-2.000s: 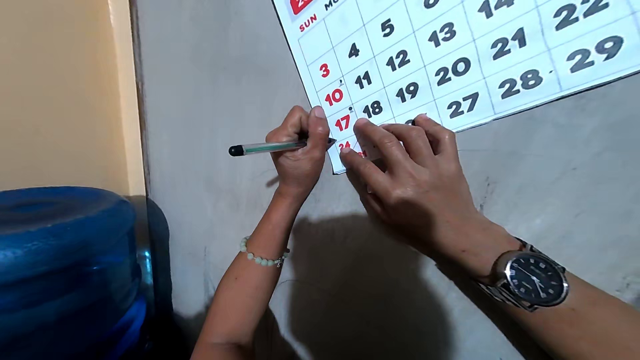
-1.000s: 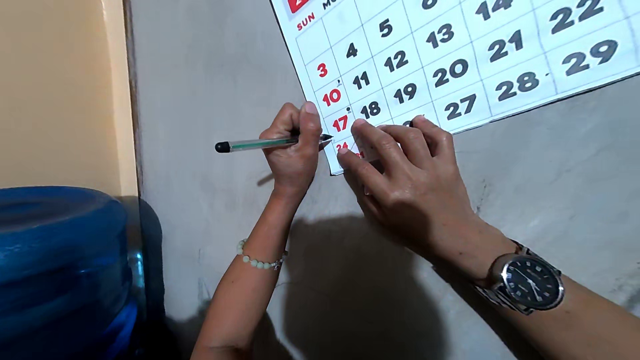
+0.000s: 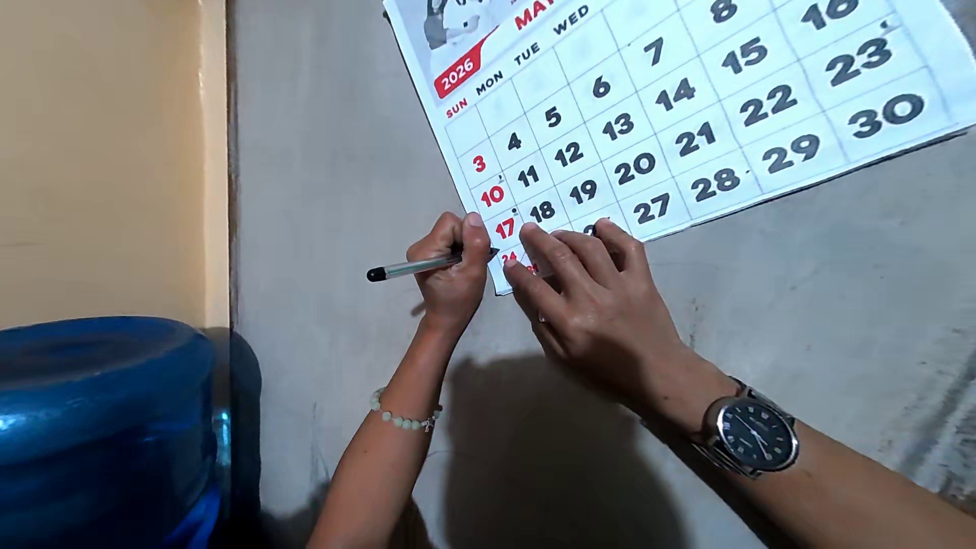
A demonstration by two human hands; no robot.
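Observation:
My left hand (image 3: 454,263) grips a pen (image 3: 412,268) with a clear barrel and a black end cap. The pen's dark tip is at the left edge of a paper calendar (image 3: 602,145), beside the red 24. My right hand (image 3: 587,293) lies palm down over the calendar's lower left part, its fingertips on the paper and partly hiding the bottom row. It holds nothing that I can see. The sheet shows May 2026 and hangs tilted on a grey wall (image 3: 328,191). Small dark marks show near the 10 and 17.
A large blue plastic water container (image 3: 107,427) stands at the lower left, in front of a cream-coloured panel (image 3: 99,152). A beaded bracelet (image 3: 404,419) is on my left wrist and a metal watch (image 3: 755,435) on my right. Shadows fall on the wall below my hands.
The view has shifted, so more of the calendar's top and right side shows. My left hand still holds the pen near the 24, and my right hand still rests on the sheet.

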